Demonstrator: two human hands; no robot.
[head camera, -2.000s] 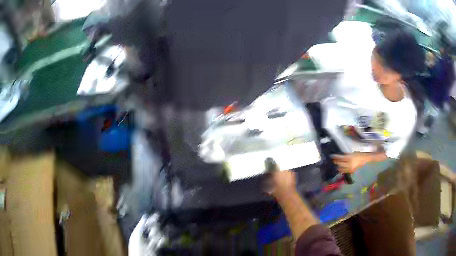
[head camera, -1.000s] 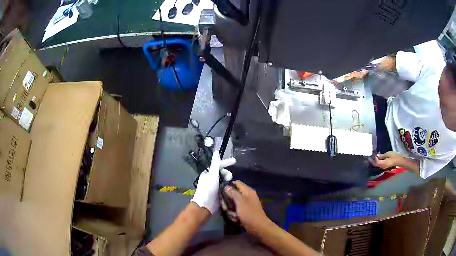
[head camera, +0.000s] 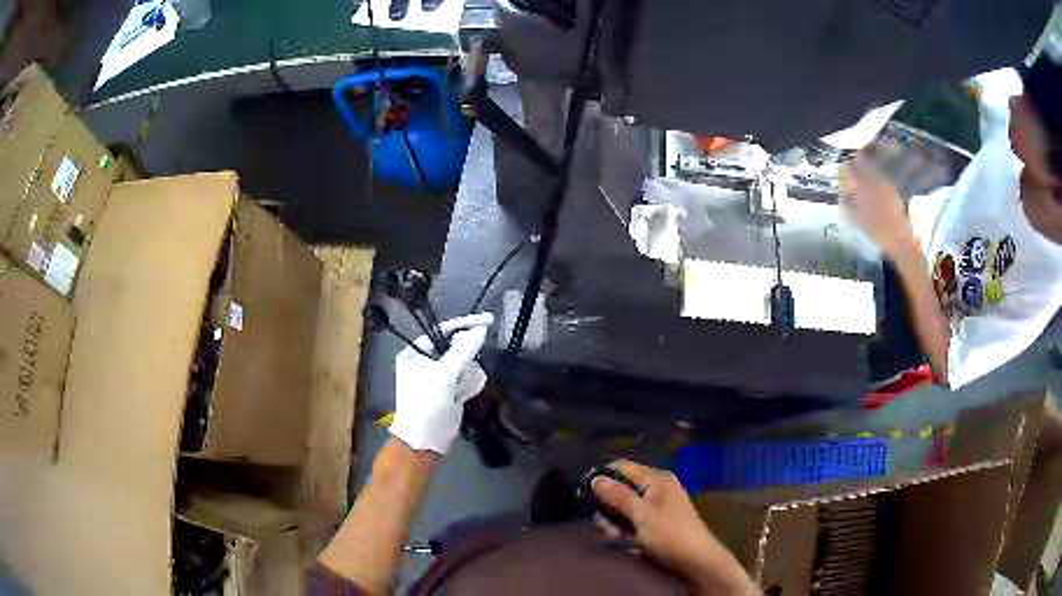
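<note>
My left hand (head camera: 433, 390), in a white glove, is shut on a bunch of black rods (head camera: 422, 305). Their dark round heads stick out above the fingers and their thicker grip ends hang below the hand. My bare right hand (head camera: 658, 512) holds a black oval handle end (head camera: 611, 498) over my lap; the rest of that piece is hard to make out. Another rod assembly (head camera: 783, 305) lies across the silver fixture (head camera: 724, 175), its handle end on the white ribbed strip (head camera: 839, 305).
The dark machine housing (head camera: 804, 70) hangs overhead, with a long black hose (head camera: 557, 215) beside it. A white cloth (head camera: 656, 231) lies left of the fixture. Cartons stand left (head camera: 146, 314) and lower right (head camera: 897, 495). A second person (head camera: 984, 245) reaches toward the fixture. A blue unit (head camera: 413, 128) stands behind.
My hands have moved apart, the gloved one left with the bunch, the bare one right and down with a handle end. The other person's arm has swung over the fixture's right side.
</note>
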